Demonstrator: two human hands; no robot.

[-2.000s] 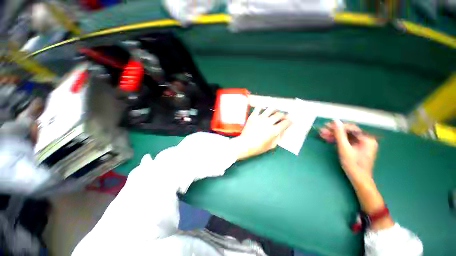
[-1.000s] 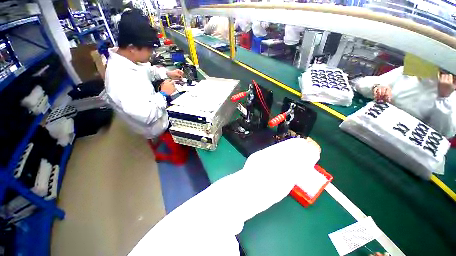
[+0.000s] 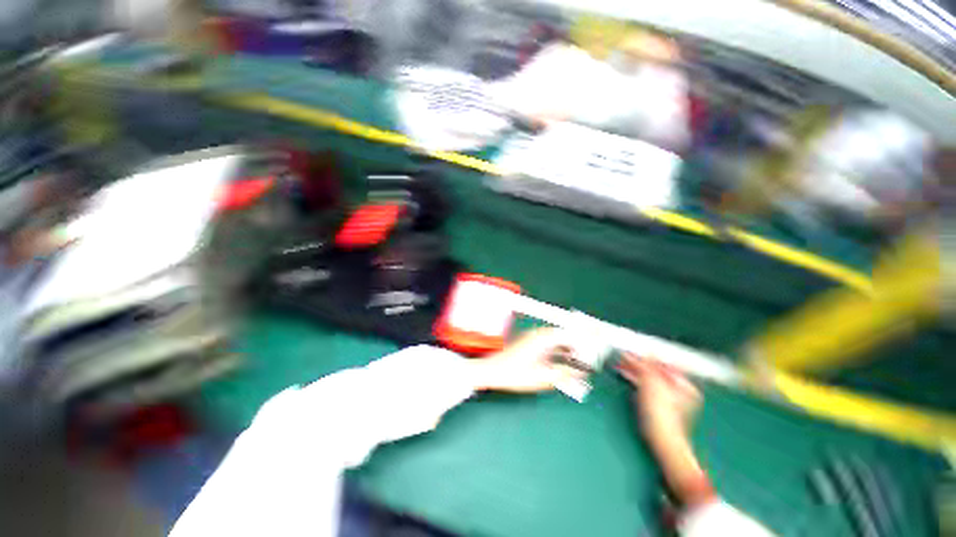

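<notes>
The frame is blurred. The white label sheet [image 3: 589, 338] lies on the green bench in front of me, partly covered by my left hand. My left hand [image 3: 533, 362] is at the sheet's left side, with a small dark thing at its fingers that I cannot make out. My right hand [image 3: 660, 393] is just right of the sheet, fingers bent towards it; whether it holds something is too blurred to tell. The red tray [image 3: 478, 315] with a white centre is just left of the sheet, beyond my left wrist.
The black test fixture [image 3: 346, 288] with red handles stands left, with stacked instruments [image 3: 131, 246] farther left. A white edge strip [image 3: 681, 357] runs behind my hands. Across the bench are white trays [image 3: 587, 166] and a person in white [image 3: 603, 94]. A yellow post [image 3: 849, 325] is at right.
The view has swung back right and down from the neighbouring worker. Both my hands are in view again. Compared with the oldest frame, my right hand is closer to my left hand.
</notes>
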